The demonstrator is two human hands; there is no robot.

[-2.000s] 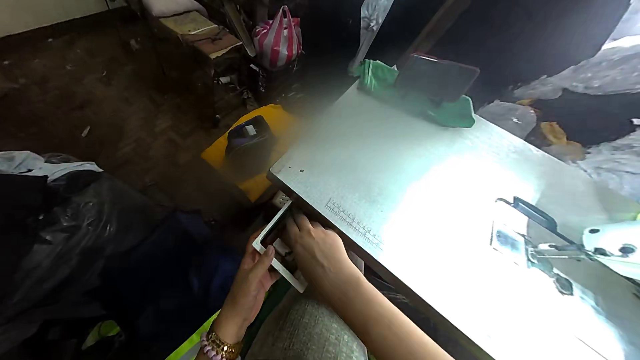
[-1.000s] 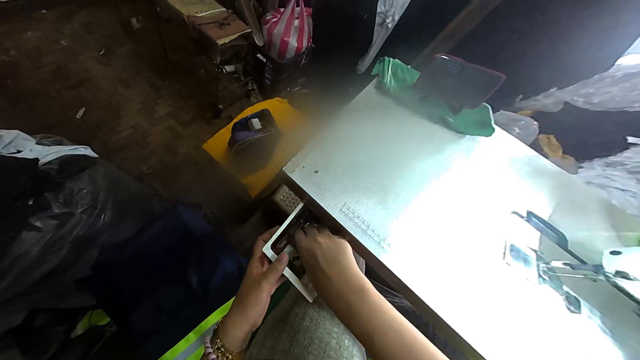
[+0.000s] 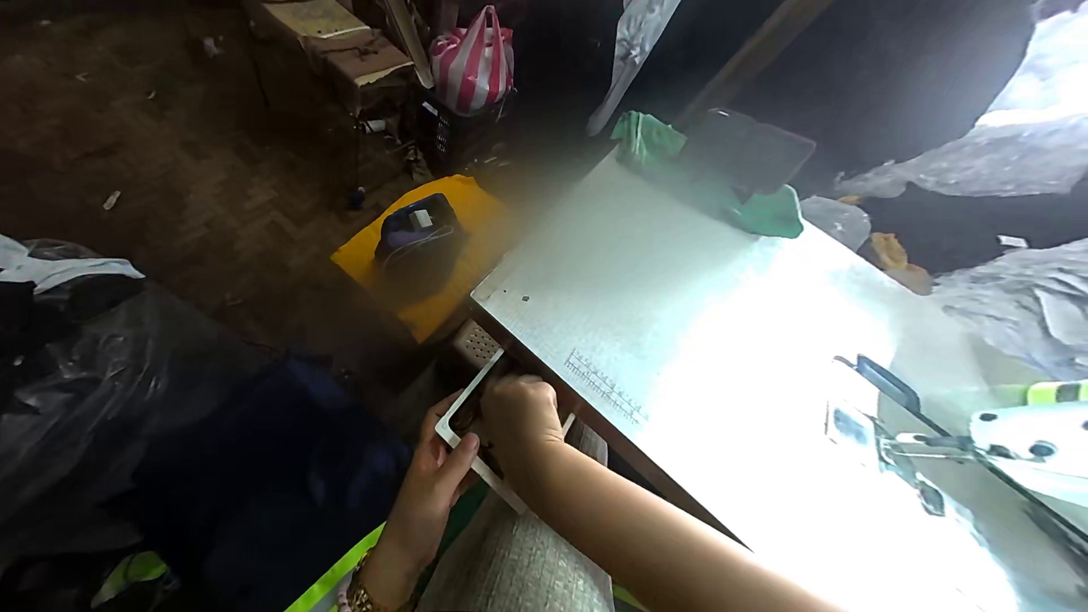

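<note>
Below the near edge of the white sewing-machine table point(image 3: 586, 255), a small white-rimmed drawer point(image 3: 501, 489) is pulled out. My left hand point(image 3: 438, 467) grips its front corner, thumb over the rim and fingers beneath. Inside the drawer is my right hand point(image 3: 518, 416), fingers pointing down and hidden, so what they touch cannot be told. Dark small items show beside it. A ruler scale point(image 3: 605, 387) is printed on the tabletop near the edge.
The sewing machine point(image 3: 1028, 442) stands at the right under bright light. A green cloth point(image 3: 769, 212) and dark flat panel point(image 3: 748, 151) lie at the far edge. A yellow surface point(image 3: 463, 204) holds a dark container point(image 3: 421, 225). A striped bag point(image 3: 473, 64) is behind, plastic-wrapped material point(image 3: 170, 340) at left.
My right hand has moved deeper into the drawer, with its fingers now out of sight. My left hand keeps its hold on the drawer's rim.
</note>
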